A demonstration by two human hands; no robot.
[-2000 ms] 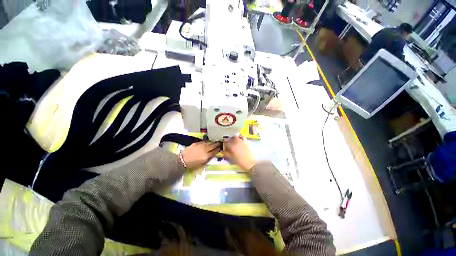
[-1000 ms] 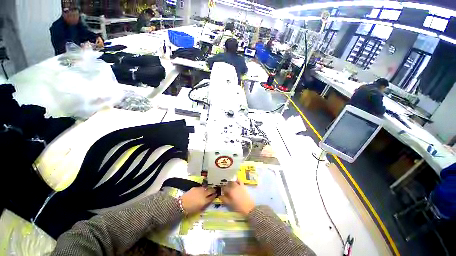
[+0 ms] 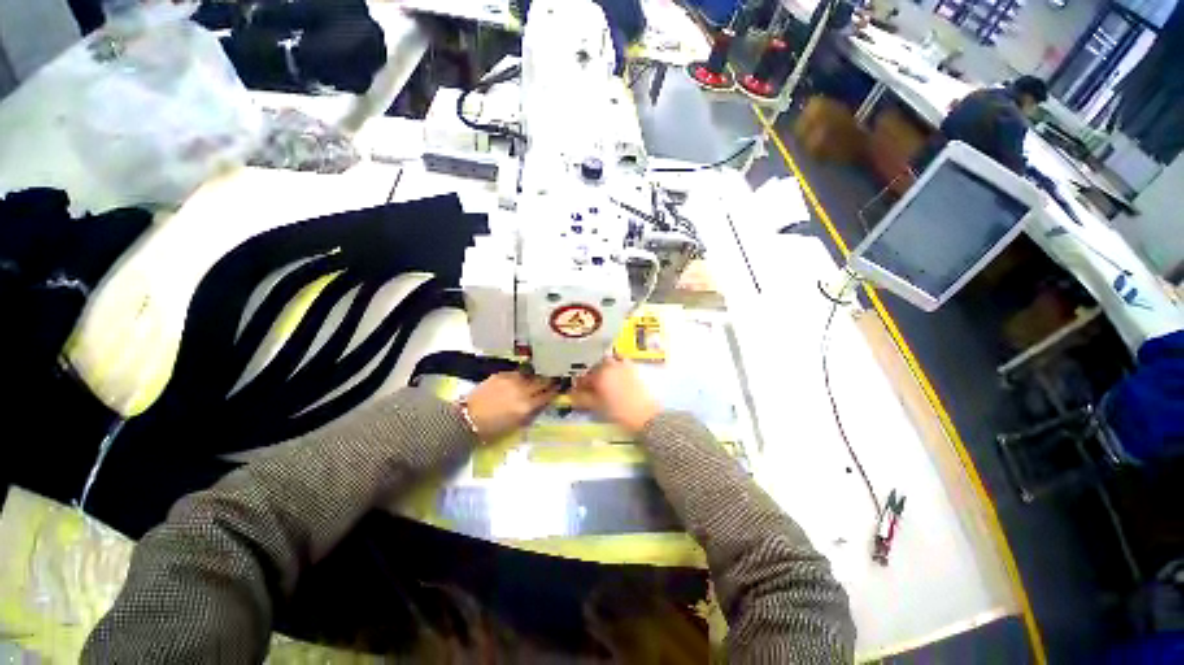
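The white sewing machine head point(image 3: 566, 279) stands in the middle. A black strip point(image 3: 455, 368) runs from the left to the needle area. My left hand point(image 3: 508, 401) holds its end just below the head, fingertips on the fabric. My right hand point(image 3: 616, 392) is close beside it on the right, with its fingertips at the needle area; whether it grips the strip is hidden. The needle and presser foot are hidden by the head and fingers. The shiny bed plate point(image 3: 558, 507) with yellow tape lies below my hands.
Black strips point(image 3: 279, 305) fan out at left. A wide black pile point(image 3: 493, 591) lies along the near edge. Clear plastic bags point(image 3: 162, 111) are upper left. Red-handled snips point(image 3: 888, 526) lie at right, near a monitor point(image 3: 948, 224). A person point(image 3: 993, 124) sits at the upper right.
The camera tilted up and back down. Both hands stay at the needle area, with hardly any change in their hold. The strips and snips lie as before.
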